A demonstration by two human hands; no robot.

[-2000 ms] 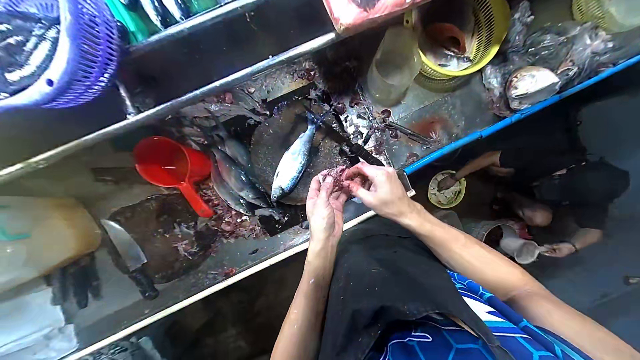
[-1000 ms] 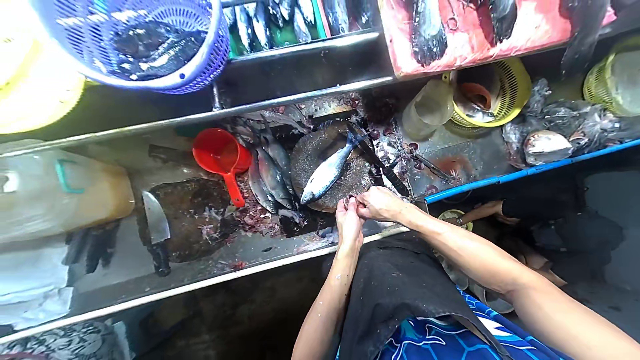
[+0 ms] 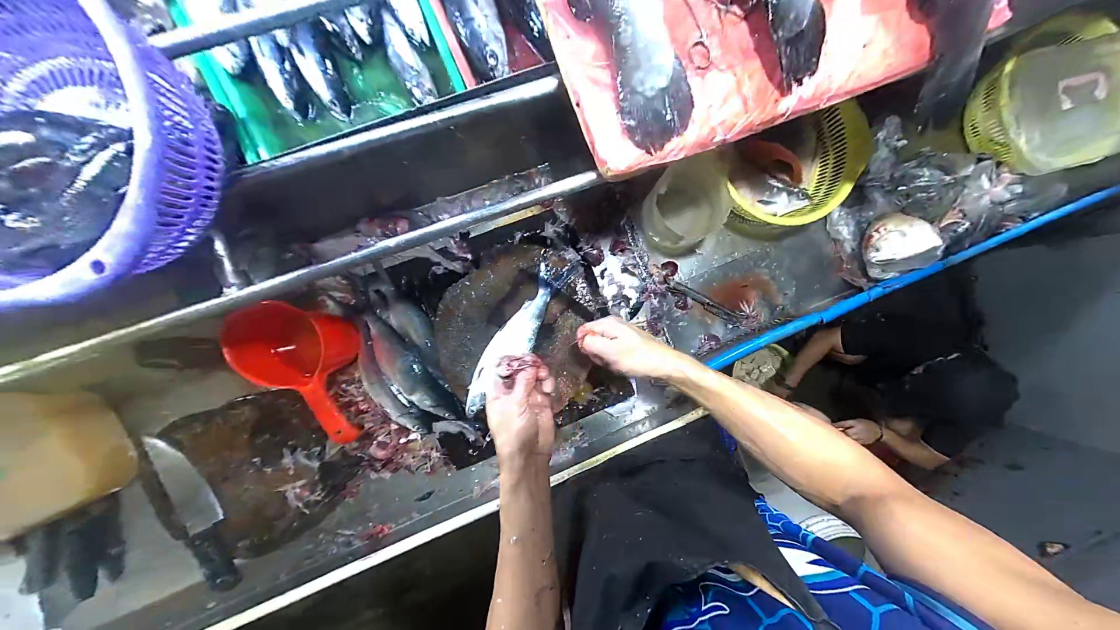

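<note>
A silver fish (image 3: 510,343) lies aslant on a round chopping block (image 3: 472,302), its tail away from me. My left hand (image 3: 522,404) is above the fish's near end, its fingers closed on a small dark red piece of fish innards (image 3: 518,366). To the right, my right hand (image 3: 623,346) is closed over the block's right edge; a bit of red shows at its fingertips, and I cannot tell what it is. Several darker fish (image 3: 407,363) lie left of the block, beside a red plastic dipper (image 3: 284,346).
A knife (image 3: 188,490) lies by another dark board (image 3: 262,464) at the left. Beyond the rail are a purple basket (image 3: 179,175) and a pink tray (image 3: 744,79) of fish. A yellow basket (image 3: 844,166) stands back right. Another person (image 3: 927,376) crouches below the counter's blue edge.
My hands, together in both earlier frames, have come apart: the left is over the fish's near end, the right stands to its right. The view has shifted.
</note>
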